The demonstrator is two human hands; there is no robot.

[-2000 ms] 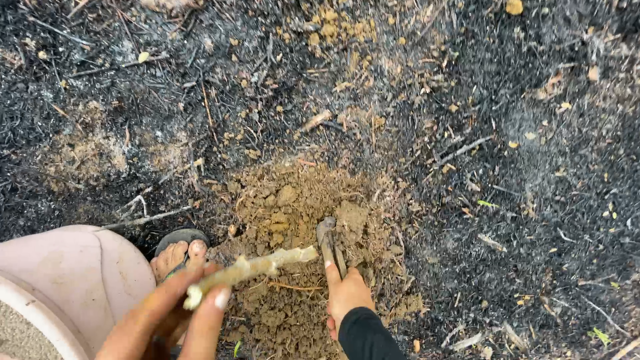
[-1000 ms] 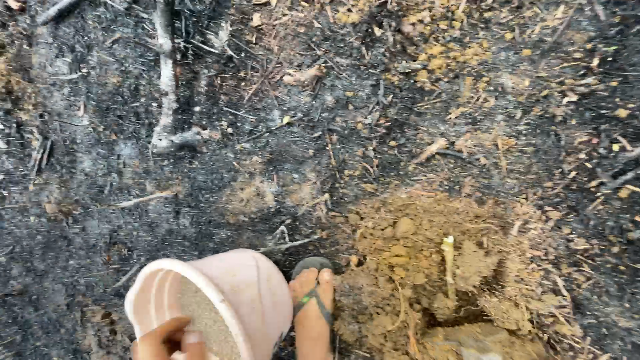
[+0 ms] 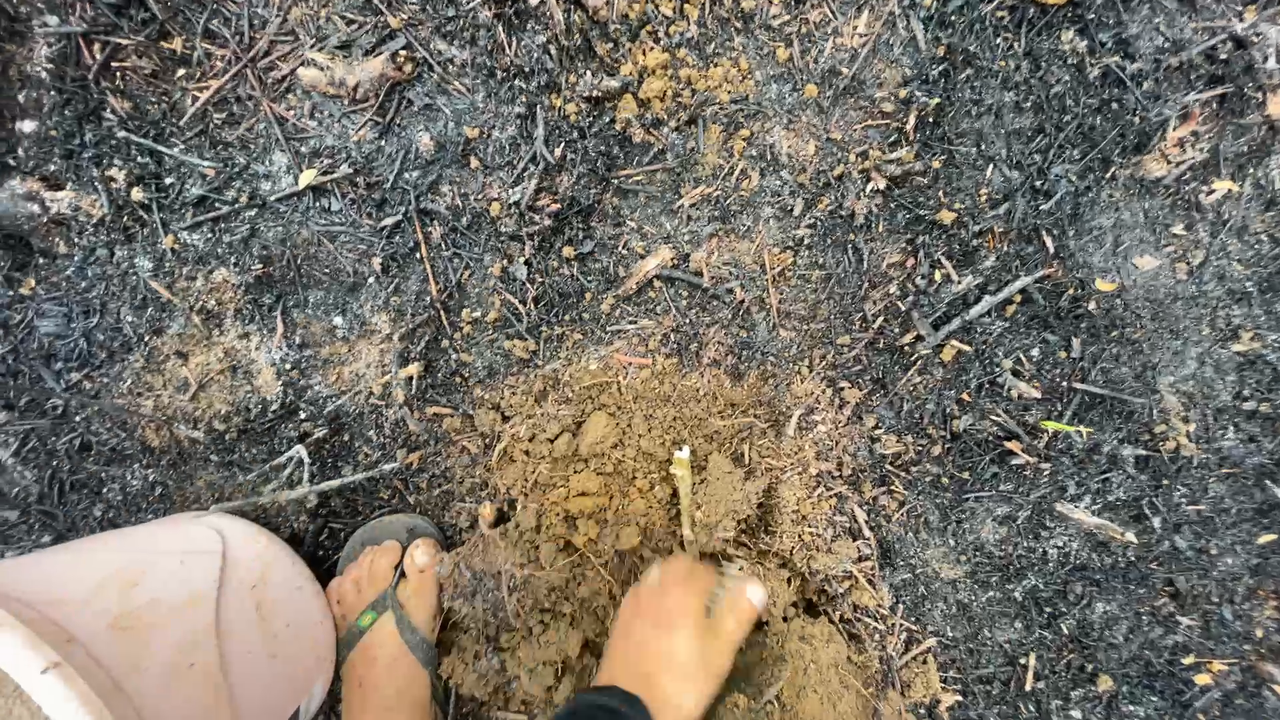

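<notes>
My left hand point(image 3: 685, 625), in a black sleeve, is low over the dug brown soil point(image 3: 600, 435), its back up and fingers curled down. A blurred grey streak of granular material point(image 3: 718, 592) shows between the thumb and the fingers; how much the hand holds is hidden. Just beyond the fingertips, a knobbly cut stem point(image 3: 684, 495) stands out of the soil, its pale cut end up and its base hidden near the hand. My right hand is out of view.
A pale pink plastic bucket point(image 3: 150, 610) is at the lower left, its rim cut off by the frame. Beside it is a foot in a dark flip-flop point(image 3: 395, 600). Charred ground point(image 3: 1050, 250) with twigs and dry debris surrounds the loose soil.
My left hand has moved from the bucket's mouth to the dug soil beside the stem. The stem, in my left hand two seconds ago, now stands in the soil. My right hand has left view.
</notes>
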